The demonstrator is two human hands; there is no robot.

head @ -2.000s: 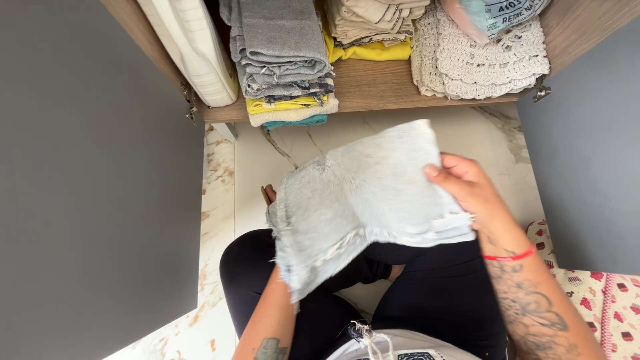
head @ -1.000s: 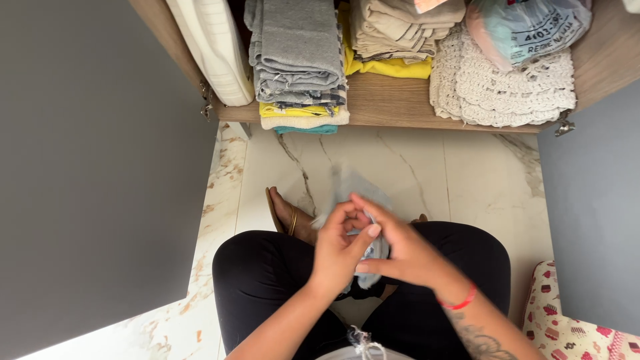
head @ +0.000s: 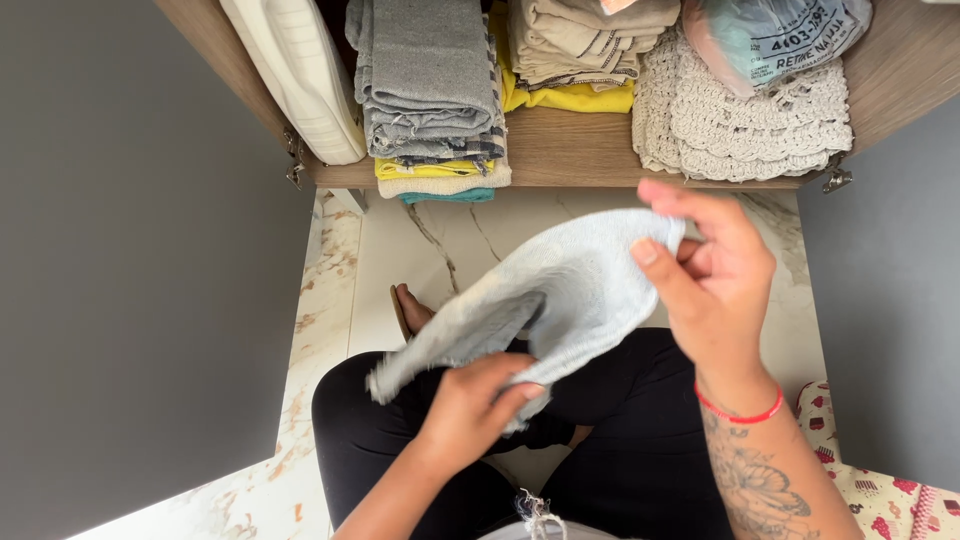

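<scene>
A pale blue-grey cloth with frayed edges (head: 600,270) hangs between my hands above my lap, partly blurred and folded over itself. My left hand (head: 480,405) pinches its lower edge between thumb and fingers. At the upper right, my right hand (head: 705,270) grips the cloth's corner, thumb in front. Beyond the cloth, folded grey cloths (head: 427,60) lie stacked on the cabinet's wooden shelf (head: 570,146), over checked, yellow, cream and teal ones. Folded beige cloths (head: 570,37) rest on yellow fabric to the right of that stack.
Folded crochet pieces (head: 765,139) lie under a printed plastic bag (head: 780,37). A white plastic container (head: 300,82) leans at the shelf's left. Grey cabinet doors (head: 150,225) flank both sides. Patterned fabric (head: 862,487) lies at lower right on the marble-look floor.
One second ago my hands were together over my lap with the cloth bunched between them. Now they are apart, my right hand up and to the right, with the cloth spread between them.
</scene>
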